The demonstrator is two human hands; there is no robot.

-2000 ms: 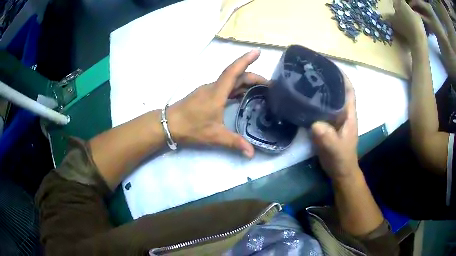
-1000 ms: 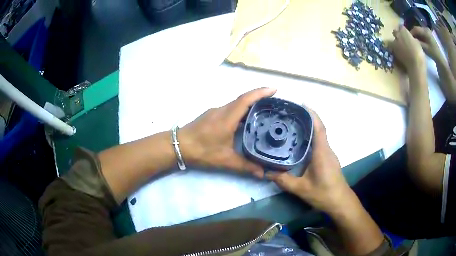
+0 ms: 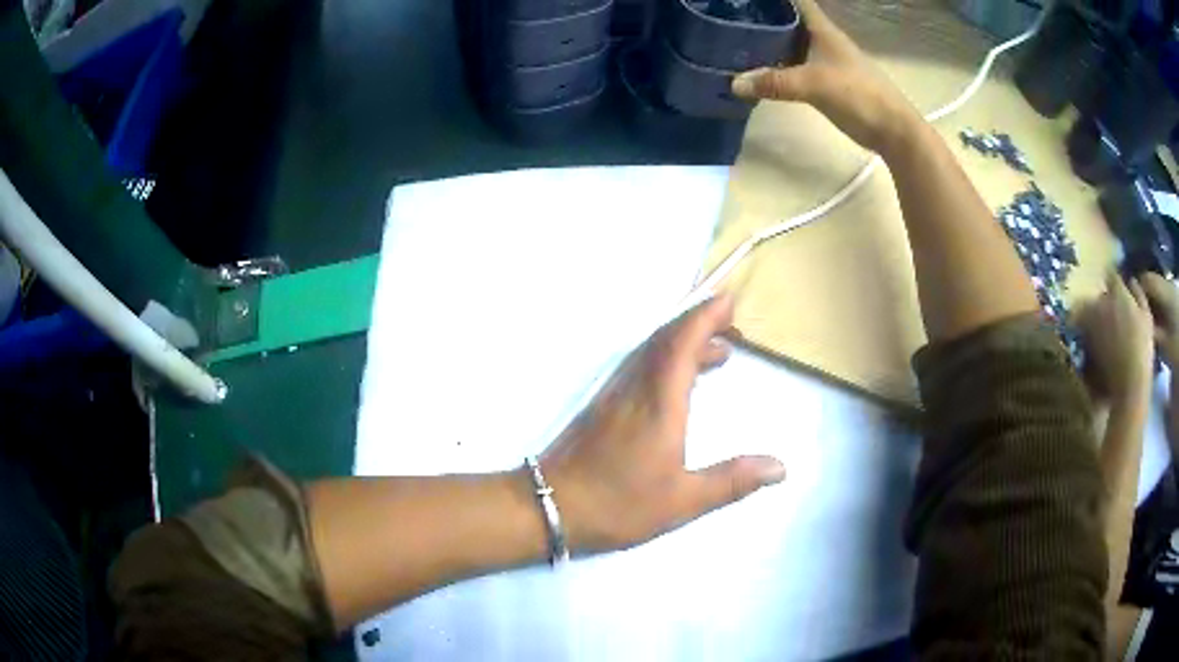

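Observation:
My right hand [image 3: 828,78] reaches to the top of the view and holds dark grey rounded-square housings [image 3: 709,54], two stacked one on the other, with its thumb on their side. The upper housing's open top shows at the picture's edge. My left hand [image 3: 640,446] is empty, with fingers and thumb apart, over the white sheet [image 3: 517,298]. A column of stacked housings [image 3: 556,58] stands left of the held ones. Small dark three-armed parts [image 3: 1037,239] lie in a pile on the kraft cardboard [image 3: 828,291], partly behind my right forearm.
A pale cord [image 3: 828,207] lies across the cardboard. Another person's hands [image 3: 1118,330] are at the right edge, near dark housings [image 3: 1138,213]. A white tube [image 3: 97,298] and the green bench edge [image 3: 304,304] are at the left. A blue bin [image 3: 129,104] is at upper left.
My right hand has moved far forward to the housings at the top. My left hand has let go of the housing and opened. The view has shifted, showing the stacked columns.

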